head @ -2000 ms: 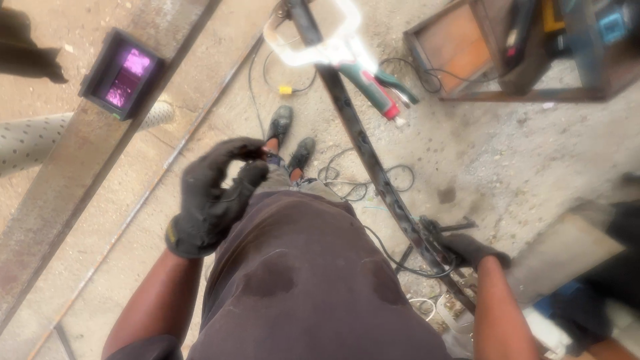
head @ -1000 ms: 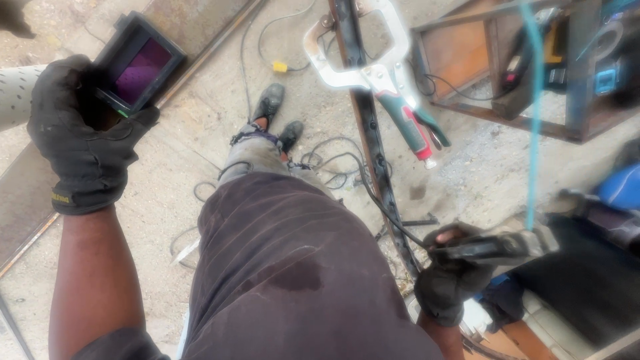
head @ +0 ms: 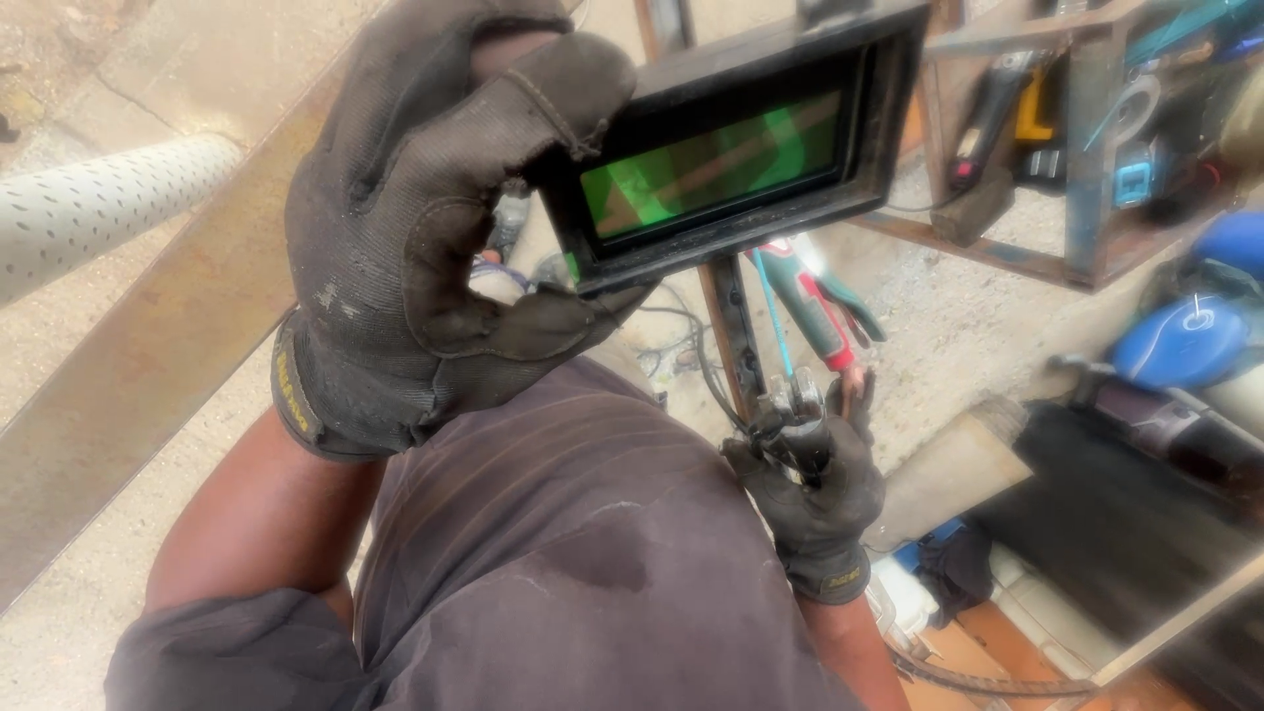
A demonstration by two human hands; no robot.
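My left hand (head: 425, 227), in a dark work glove, grips the left edge of a black-framed welding lens (head: 721, 168), held up close to the camera; green light shows in its glass. My right hand (head: 820, 494), also gloved, is lower and to the right, closed around a dark tool with a metal head (head: 795, 434), probably a welding electrode holder. Beside it runs a dark steel bar (head: 731, 336). Locking C-clamp pliers with green and red handles (head: 815, 301) lie on the far side of my right hand, their jaws hidden behind the lens.
A rusty flat steel beam (head: 168, 365) crosses the left side, with a perforated white tube (head: 109, 212) by it. At the upper right, a rusty metal frame (head: 1096, 168) holds several tools. Blue round objects (head: 1180, 341) and a dark power tool (head: 1165, 425) are at the right. Cables lie on the ground.
My left hand took hold of the lens, which lay on the steel beam at first, and has brought it across in front of the camera. My right hand has come up with the tool.
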